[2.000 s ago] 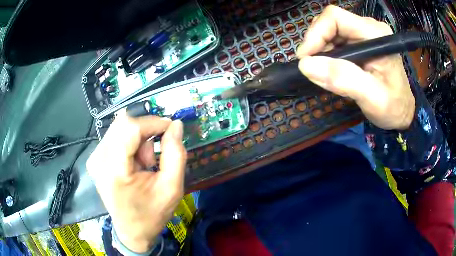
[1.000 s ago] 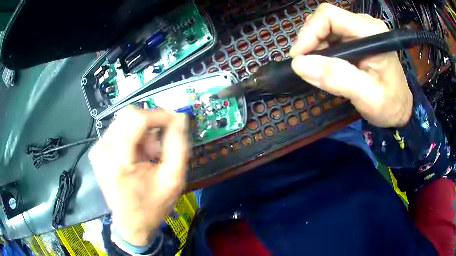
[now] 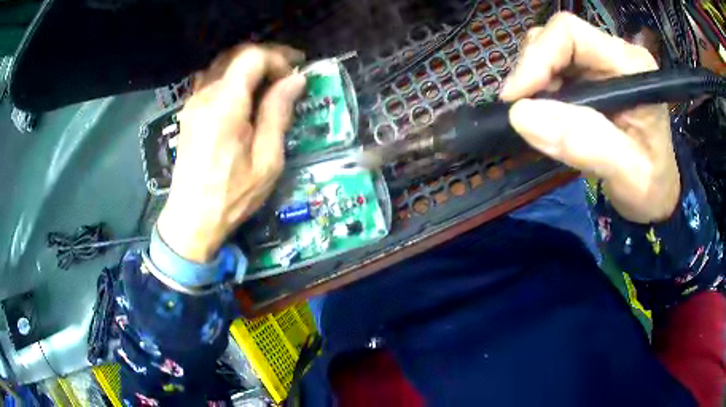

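Two dark housing halves with pale rims lie side by side. The lower housing [image 3: 385, 208] holds a green circuit board [image 3: 338, 230] with a blue capacitor [image 3: 294, 211]. The upper housing [image 3: 150, 155] holds another green board [image 3: 330, 119]. My left hand [image 3: 231, 143] lies over the upper housing, fingertips by its far edge, covering much of it; its grip is blurred. A thin pale strip shows just past its fingers. My right hand [image 3: 593, 119] is shut on the black soldering iron [image 3: 493, 127]; its blurred tip points left, near the two housings' right ends.
A perforated dark mat [image 3: 446, 87] in a reddish-brown frame lies beneath. A large black hood [image 3: 103, 48] hangs at the upper left. A tied black cable [image 3: 76, 245] lies on the grey-green bench [image 3: 48, 175]. Yellow crates [image 3: 275, 346] stand below, and black cables [image 3: 677, 48] lie upper right.
My left hand has moved up from the lower board to the upper housing. Both housings have shifted, the upper one's right end downward. My right hand and the iron have moved slightly right.
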